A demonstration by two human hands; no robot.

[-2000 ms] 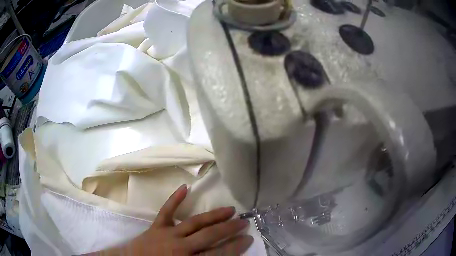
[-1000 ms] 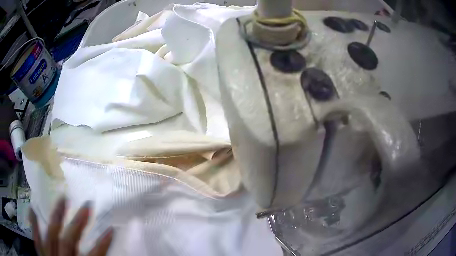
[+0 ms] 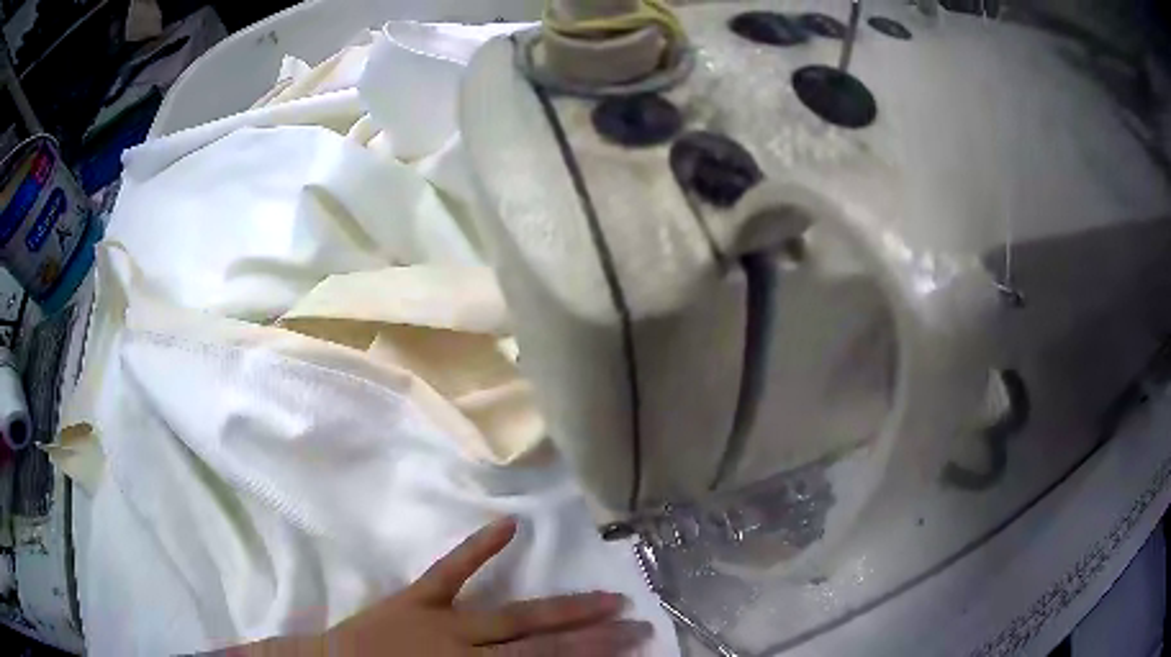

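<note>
A white garment piece (image 3: 308,449), finely ribbed in parts, covers the table left of the sewing machine (image 3: 578,218). A cream piece (image 3: 424,347) shows in a fold between the white layers. My left hand (image 3: 494,622) is at the bottom, cut off by the edge. It rests palm down on the white cloth, fingers apart and pointing right towards the needle area. The machine head hides the needle; clear plastic (image 3: 771,526) shows beneath it. My right hand is not in view.
The machine head fills the right side, with a pale curved loop (image 3: 899,385) on its front. A tin can (image 3: 45,225) and a white thread cone (image 3: 13,404) are at the left edge. The raised table rim (image 3: 206,84) curves behind the cloth.
My left hand was beside the machine, then at the far left, and is now back near the machine. The ribbed white cloth has spread and creased across the front. The view has shifted.
</note>
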